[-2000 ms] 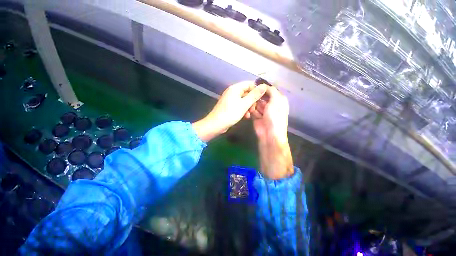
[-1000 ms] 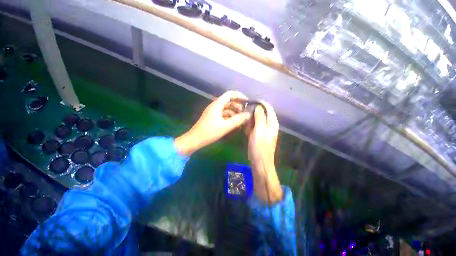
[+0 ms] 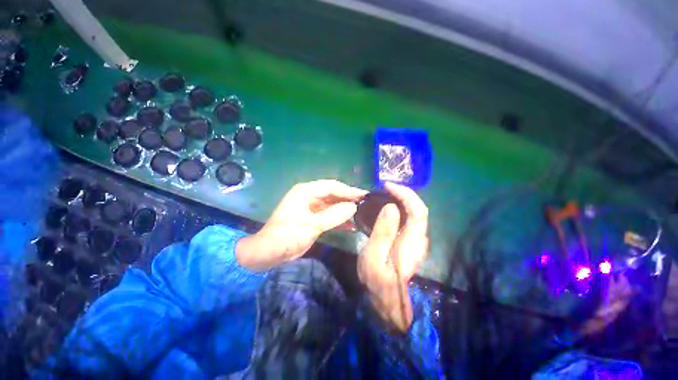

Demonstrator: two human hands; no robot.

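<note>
A round black housing (image 3: 378, 211) is held at the fingertips of both hands, just in front of the blue parts bin. My left hand (image 3: 301, 223) touches its left edge with thumb and forefinger. My right hand (image 3: 398, 249) grips its right side, with the thumb across its face. Whether a pin is between the fingertips cannot be told. The blue parts bin (image 3: 422, 157) stands on the green table (image 3: 312, 152) and holds a heap of small silvery pieces.
Many black discs (image 3: 175, 137), some with clear film, lie on the table at left. A tray of black discs (image 3: 100, 239) is at lower left. A pale post (image 3: 100, 41) stands at upper left. An orange fixture (image 3: 565, 215), pink-purple lights and a person's blue sleeve (image 3: 587, 365) are at right.
The view has tilted down, and the overhead ledge with black parts has left it. Both hands have come down from the ledge with the housing, to near the table's front edge.
</note>
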